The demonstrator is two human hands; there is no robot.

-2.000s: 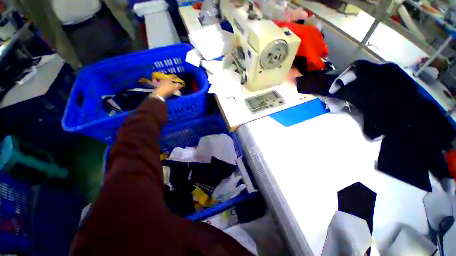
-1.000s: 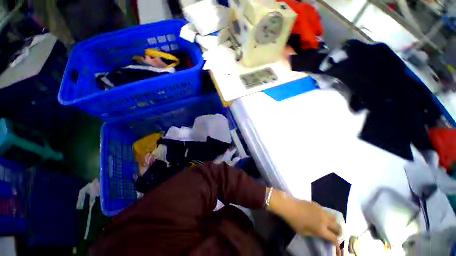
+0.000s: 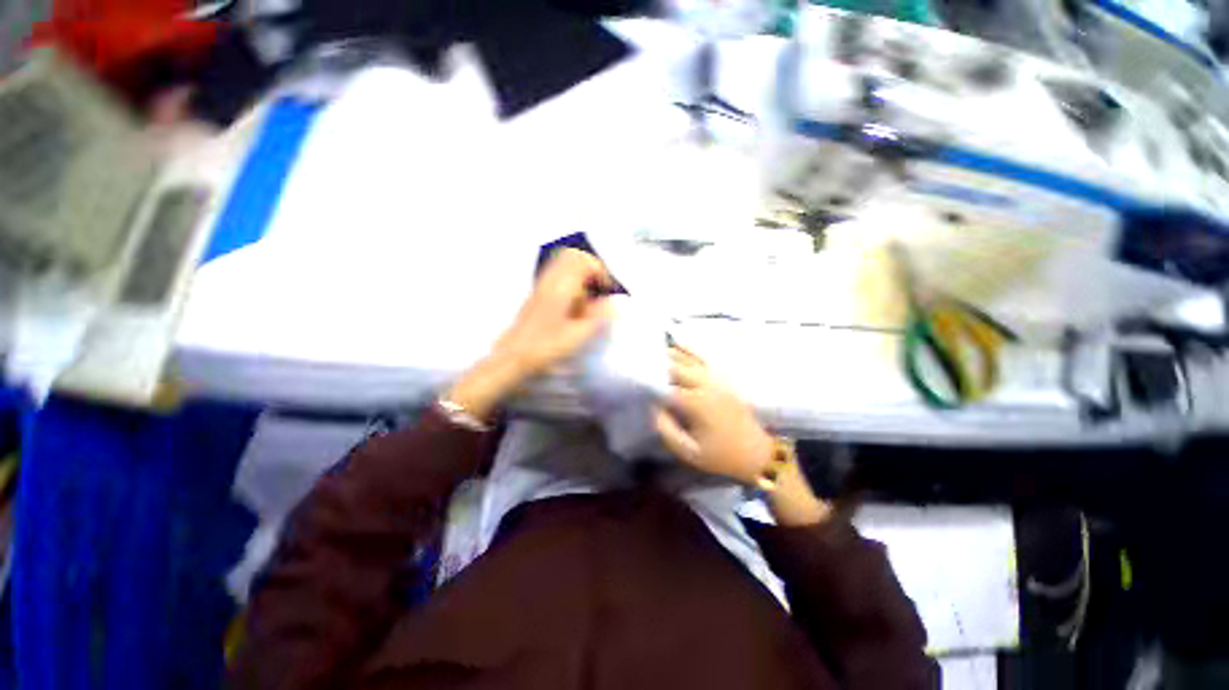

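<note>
A pale grey-white cut panel (image 3: 624, 371) lies between my hands at the table's front edge, blurred. My left hand (image 3: 555, 313) is closed on its upper left part, with a black panel (image 3: 566, 247) showing just behind the fingers. My right hand (image 3: 714, 421) grips the right side of the pale panel. The white sewing machine (image 3: 997, 223) with a blue stripe stands to the right, its needle area (image 3: 817, 227) beyond my right hand. Scissors or snips with green and yellow handles (image 3: 954, 353) lie on the table right of the needle.
The second, cream machine (image 3: 68, 169) is at the far left beside a blue strip (image 3: 263, 182). Black fabric (image 3: 539, 54) lies at the back, red-orange fabric (image 3: 128, 34) at upper left. A blue crate (image 3: 115, 526) stands below left.
The view has swung right to the sewing machine. My left hand has gone from the crate to the table and now holds pieces at its front edge. My right hand has come into view.
</note>
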